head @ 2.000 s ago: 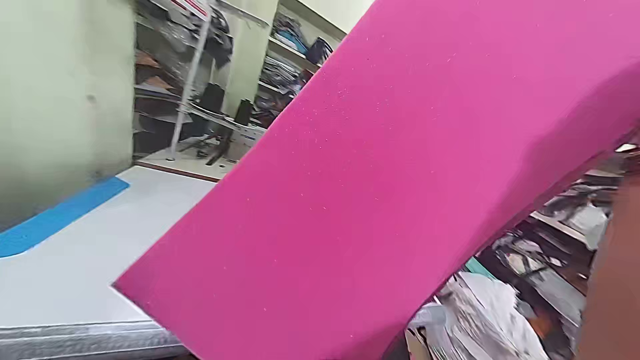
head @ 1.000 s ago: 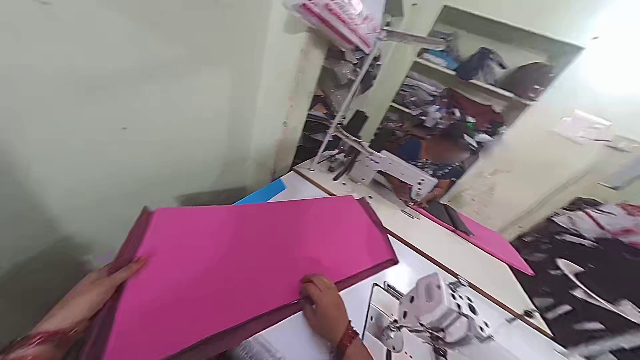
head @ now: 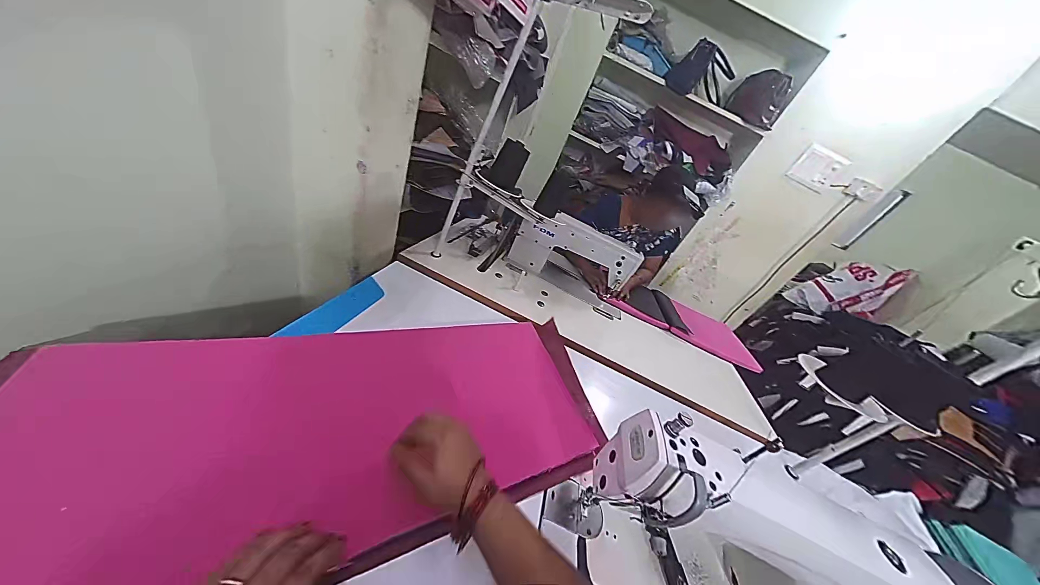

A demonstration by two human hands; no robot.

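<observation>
A large pink sheet (head: 244,414) with dark maroon edging lies across the white table. My right hand (head: 439,459), with dark red bangles at the wrist, rests on its face near the right part, fingers curled and blurred. Low in the view, my left hand (head: 284,556) lies on the sheet near its front edge, partly cut off by the frame. Just right of the sheet's corner is the head of a white sewing machine (head: 642,455). A blue strip (head: 333,309) shows beyond the back edge.
Across the table, a person (head: 642,219) works at another white sewing machine (head: 569,244) with pink and black pieces (head: 715,333). Shelves (head: 699,97) of bags and folded material stand behind. Scraps cover a dark heap (head: 877,357) at the right. A wall borders the left side.
Two seconds ago the pink sheet filled much of the view at a slant; it now lies on the table. Since one second ago my left hand has moved from its left edge to the front edge.
</observation>
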